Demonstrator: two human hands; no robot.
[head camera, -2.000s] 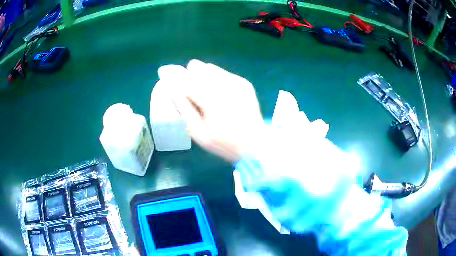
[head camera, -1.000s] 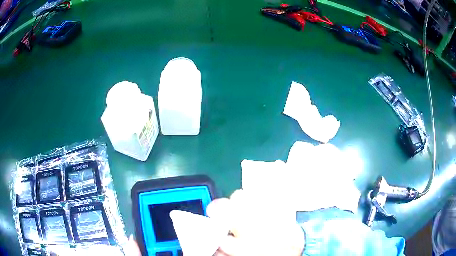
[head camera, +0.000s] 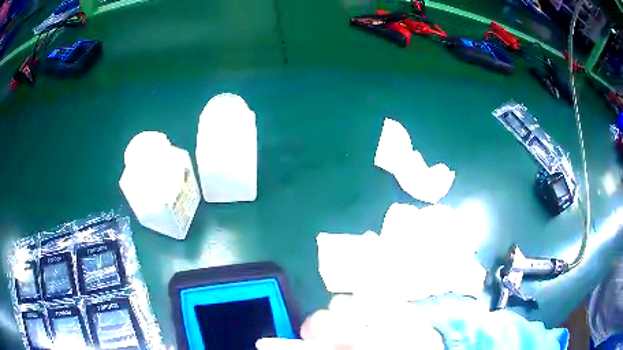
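Observation:
A handheld tester (head camera: 236, 321) with a black body, bright blue face and dark screen lies at the bottom centre, its lower part cut off by the frame. My right hand (head camera: 355, 329), overexposed, is at the tester's right edge with a light blue sleeve behind it. Its fingers are closed on a white wipe (head camera: 277, 344), whose edge lies over the lower right of the screen. The fingertips are hard to make out. My left hand is not in view.
A labelled white bottle (head camera: 160, 188) and a plain white bottle (head camera: 227, 150) stand behind the tester. Framed panels (head camera: 102, 266) lie left. White wipes (head camera: 403, 260) and an air gun (head camera: 522, 270) are right. Tester leads (head camera: 399, 27) lie at the far edge.
My right hand has come from the plain bottle down to the tester, with a wipe now in it. The wipe's pointed end has moved lower on the screen. Fingertips at lower left have left view.

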